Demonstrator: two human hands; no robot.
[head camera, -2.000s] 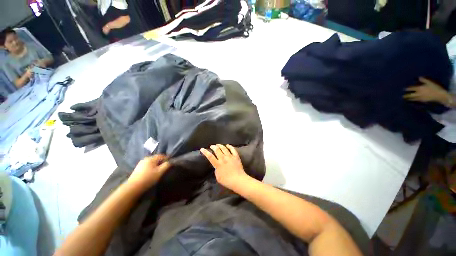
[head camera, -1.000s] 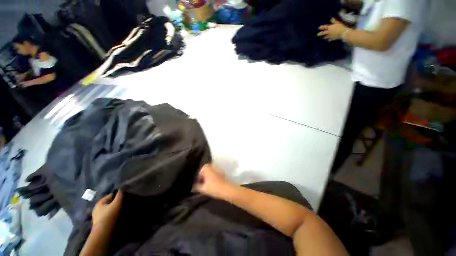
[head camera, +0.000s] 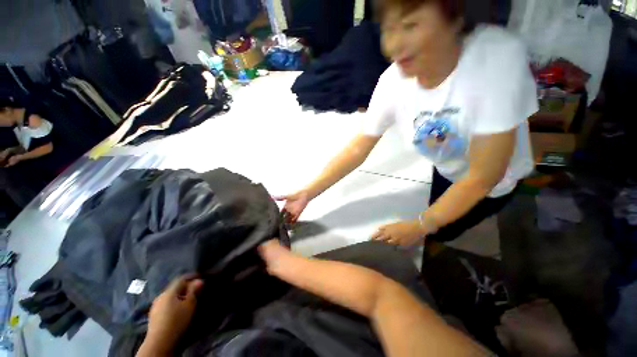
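A dark grey lined garment (head camera: 164, 223) lies heaped on the white table, shiny lining up, with a small white label (head camera: 137, 286) low on it. My left hand (head camera: 174, 303) grips its near edge, just right of the label. My right hand (head camera: 274, 256) is at the garment's right side, its fingers partly hidden in the cloth; whether it grips is unclear. More dark garments (head camera: 363, 268) lie under my right forearm and over the near edge.
A person in a white T-shirt (head camera: 482, 90) leans over the table (head camera: 328, 157) from the right, one hand (head camera: 297, 206) at the garment's right edge. Navy garments (head camera: 342, 77) and striped dark garments (head camera: 164, 104) lie at the far side. Another person (head camera: 28, 136) is at far left.
The view has swung right. The person in white has turned from the navy heap and reached towards the dark garment. My hands stay at its near edge and right side.
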